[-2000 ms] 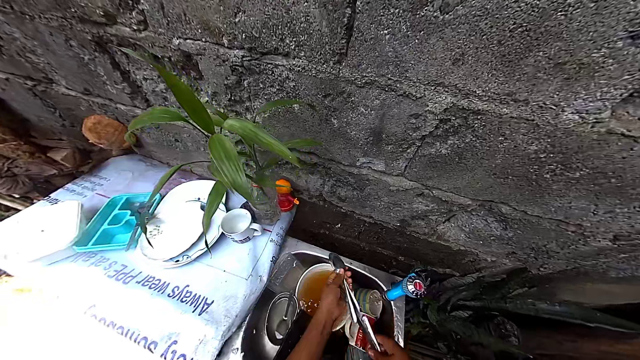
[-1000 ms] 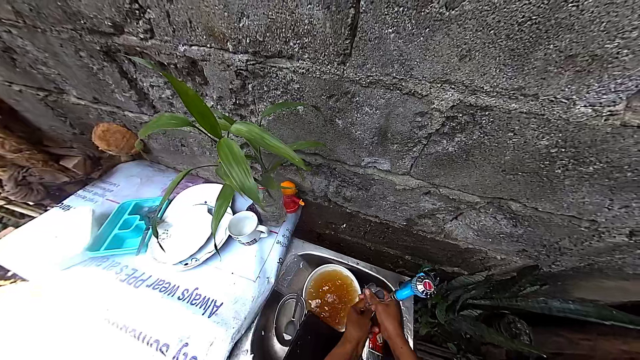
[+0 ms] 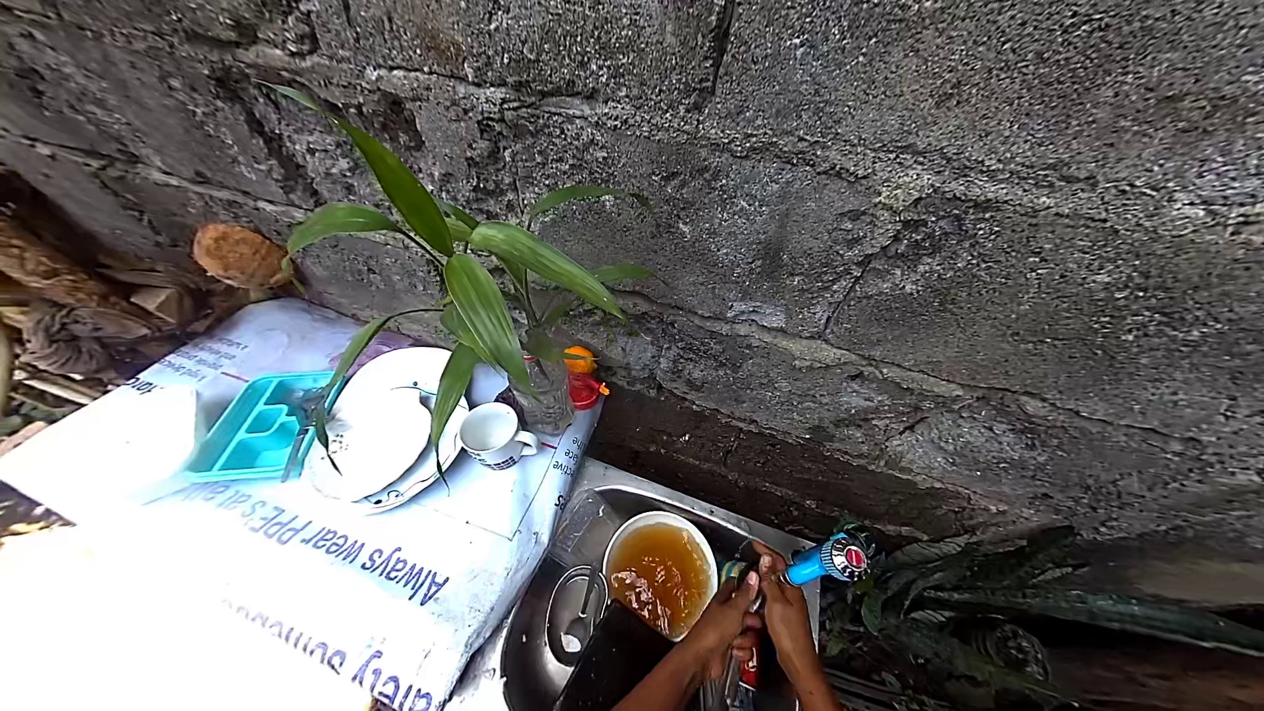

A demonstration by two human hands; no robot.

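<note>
Both my hands meet over the right part of a metal sink [image 3: 612, 482]. My left hand [image 3: 726, 622] and my right hand [image 3: 780, 602] close around metal utensils [image 3: 729, 681], whose exact kind I cannot tell. Beside my left hand stands a white bowl [image 3: 660, 573] of brownish, rippling water. A glass lid or dish [image 3: 573, 617] and a dark pan or pot [image 3: 612, 662] lie in the sink's left part. Just right of my right hand is a blue tap fitting [image 3: 825, 561] with a silvery end. Something red shows below my hands.
Left of the sink, a printed plastic sheet [image 3: 326, 553] bears white plates [image 3: 380, 434], a white mug [image 3: 494, 436], a turquoise cutlery tray [image 3: 259, 434] and a leafy plant [image 3: 484, 306] in a clear container. A rough block wall [image 3: 839, 217] rises behind. More plants [image 3: 987, 592] grow at right.
Two seconds ago my hands were apart along a long metal utensil, the left one over the bowl. They have come together to the right of the bowl, which is now uncovered.
</note>
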